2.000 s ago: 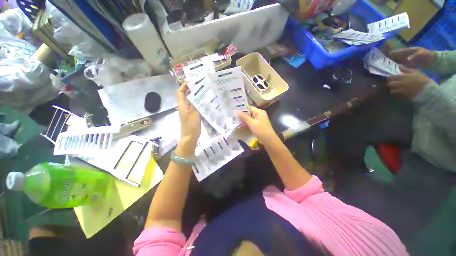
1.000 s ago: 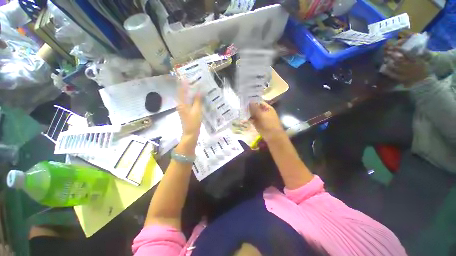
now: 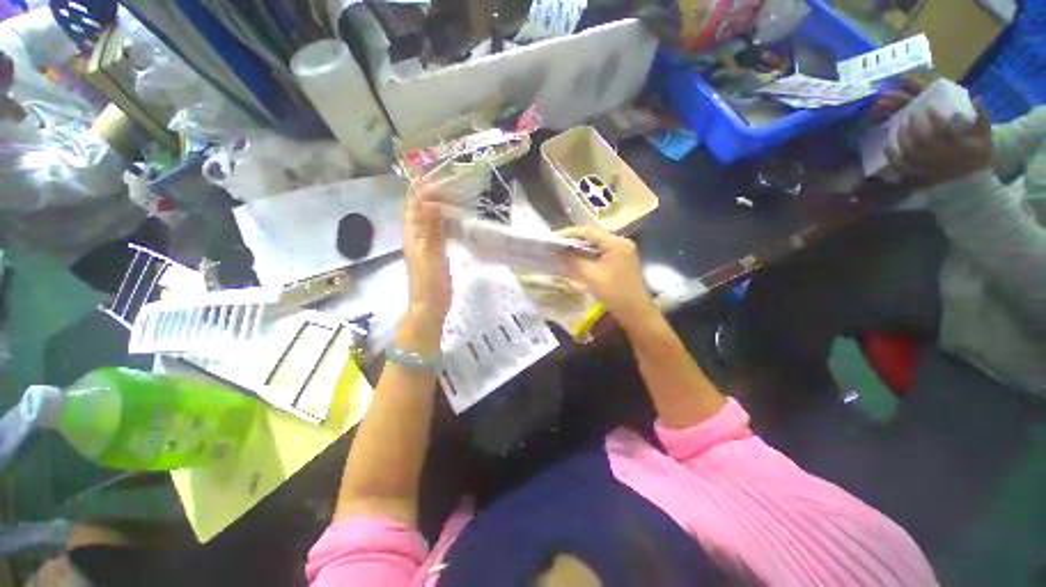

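My right hand (image 3: 610,273) grips a stack of white printed strips (image 3: 522,243), seen nearly edge-on and slightly blurred, above the bench. My left hand (image 3: 427,247) is upright at the left end of the strips, palm towards them; whether its fingers grip them is not clear. A printed sheet (image 3: 493,344) with short black bars lies below the hands. A crumpled translucent pile (image 3: 553,296) lies partly under my right hand, with a yellow edge beside it. The small cream basket (image 3: 599,184) stands just behind my right hand; its oval-holed base shows.
A tan tray (image 3: 470,155) with red-and-white packets stands behind the strips. At left are a white board (image 3: 315,229) with a dark oval, a slotted white frame (image 3: 207,325), a yellow sheet (image 3: 247,470) and a green bottle (image 3: 149,422). A blue crate (image 3: 734,132) and another person's hands (image 3: 935,143) are at right.
The strips, fanned and then split between both hands, are now together in one stack and turned edge-on. The basket is more exposed. The other person's hands have shifted at the right.
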